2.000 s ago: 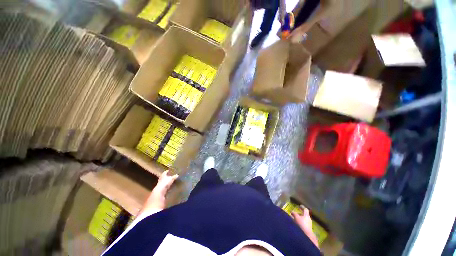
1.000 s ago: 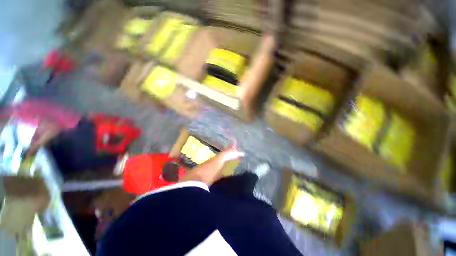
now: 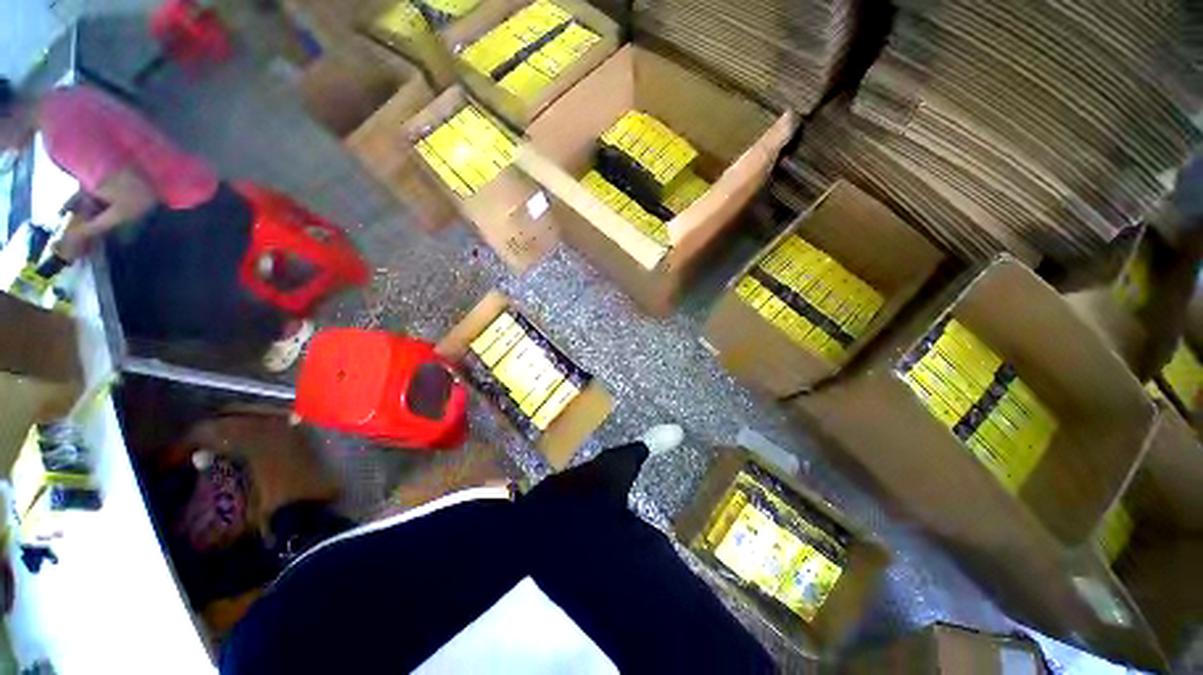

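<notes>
Neither of my hands is in view. Nearest in front of me, a small open carton (image 3: 582,423) on the floor holds a row of yellow packs (image 3: 525,371) with pale edges and a dark band along one side. To the right of my foot, another small open carton (image 3: 697,514) holds yellow packs (image 3: 772,545) with shiny, pale glare on top and a dark band behind them.
Large open cartons (image 3: 844,435) with yellow packs stand in a line at the right and top. Flattened cartons (image 3: 1029,119) are stacked behind them. A red stool (image 3: 380,386) stands at the left. A person (image 3: 145,198) sits on another red stool by the white worktable (image 3: 132,528).
The view has swung round, bringing the seated person and worktable in at the left and the flat stacks to the top right. The hand seen near the small carton one second ago is out of view.
</notes>
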